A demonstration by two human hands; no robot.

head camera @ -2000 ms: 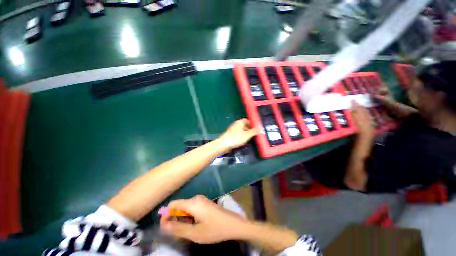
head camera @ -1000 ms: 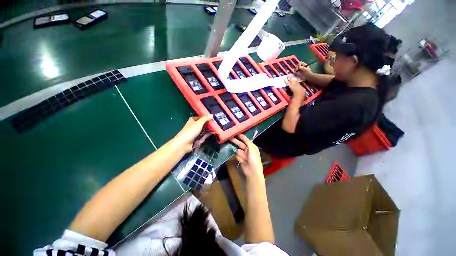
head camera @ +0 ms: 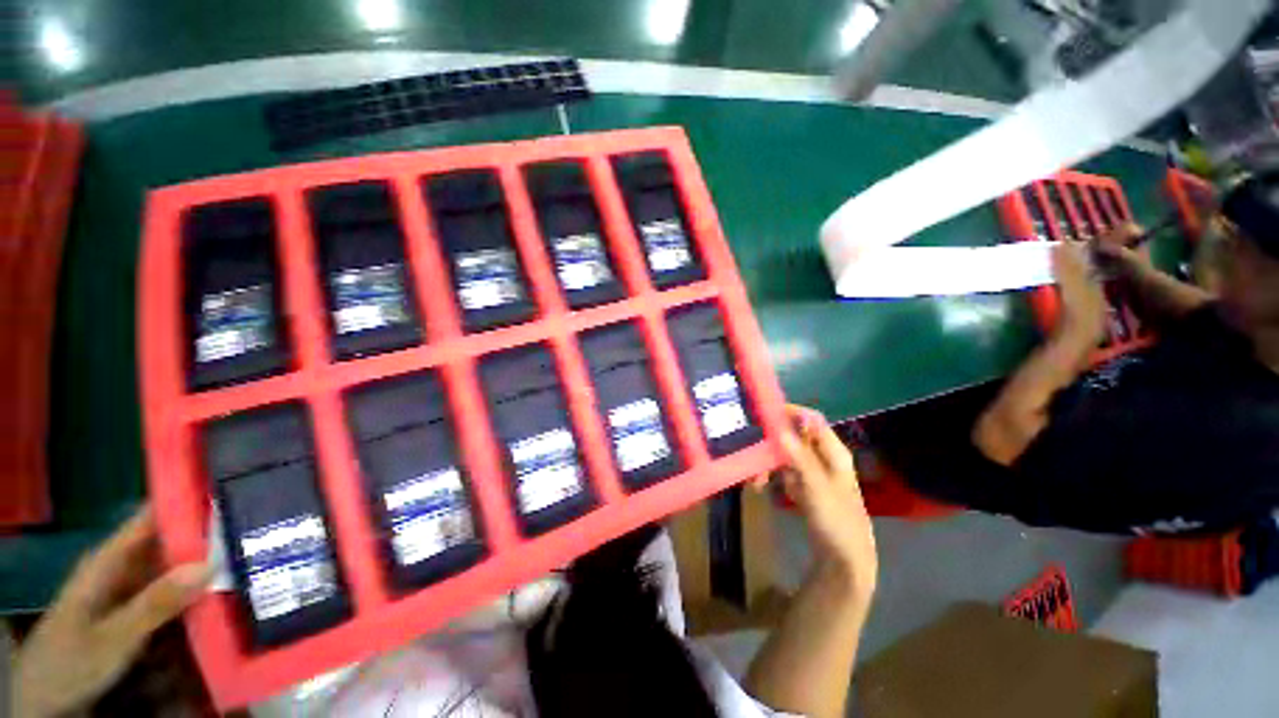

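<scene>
A red-orange foam tray (head camera: pixel 330 359) is held up close in front of me, slightly tilted, with two rows of pockets. Each pocket holds a black phone (head camera: pixel 547 435), back up, with a silver and blue-white patch at its lower end. My left hand (head camera: pixel 105 603) grips the tray's lower left corner and is partly cut off and blurred. My right hand (head camera: pixel 828 491) grips the lower right corner. Tweezers cannot be made out.
Black gridded sheet (head camera: pixel 428 101) lies beyond the tray. Stacked red trays (head camera: pixel 35 323) stand at far left. A white label strip (head camera: pixel 968 175) curls at right near a neighbouring worker (head camera: pixel 1122 407), who is at another red tray (head camera: pixel 1045 302). A brown carton (head camera: pixel 1010 673) is below.
The phone-filled tray has come from beside the neighbour toward me, leftward, and is lifted in both hands. The neighbour's white strip no longer lies over it.
</scene>
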